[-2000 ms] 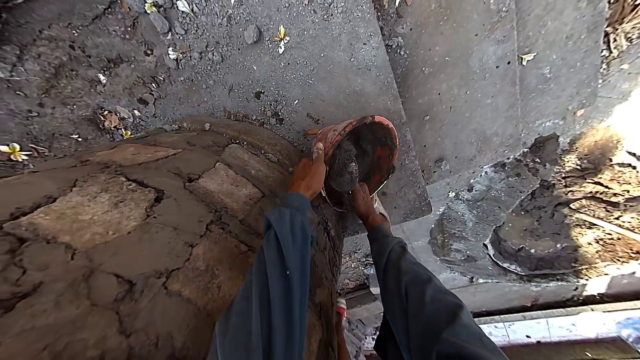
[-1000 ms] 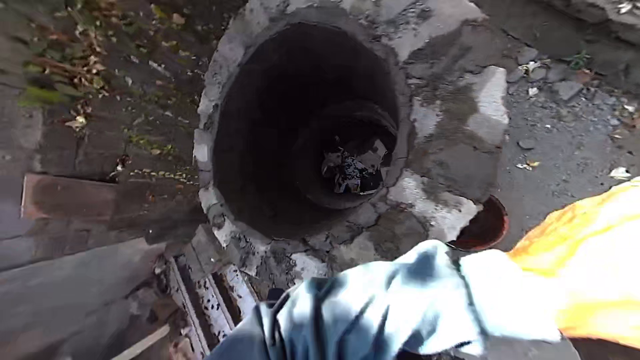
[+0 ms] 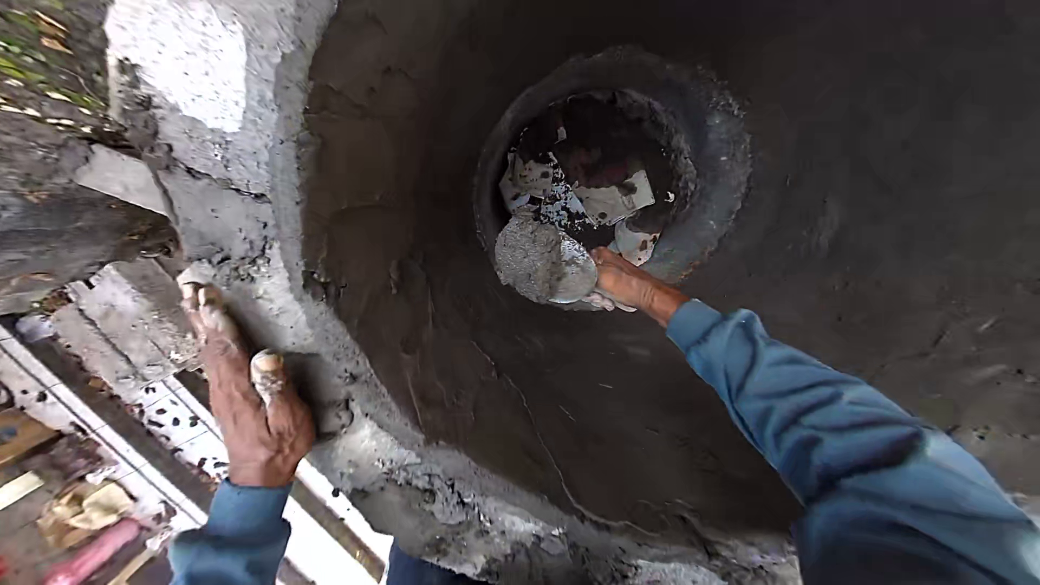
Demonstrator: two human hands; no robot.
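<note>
My right hand (image 3: 630, 283) reaches into a round masonry shaft and grips a rounded metal scoop or trowel (image 3: 577, 268), its handle mostly covered by the fingers. A lump of wet grey mortar (image 3: 528, 256) sits on the tool's far left part. Smooth dark mortar coats the inner wall (image 3: 455, 390) around the arm. My left hand (image 3: 248, 390) rests with its fingers extended on the shaft's rough rim (image 3: 325, 357), holding nothing; pale mortar smears its fingertips.
Lower down, a narrower ring (image 3: 715, 162) surrounds an opening with pale scraps (image 3: 613, 199) at the bottom. White tiled steps (image 3: 183, 426) with dark specks lie left of the rim, beside litter and a pink object (image 3: 93, 552). Green plants (image 3: 36, 65) show at the top left.
The view has swung from the orange bucket beside the shaft to its inside. Both hands were at the bucket two seconds ago; now the right is down in the shaft, the left on the rim.
</note>
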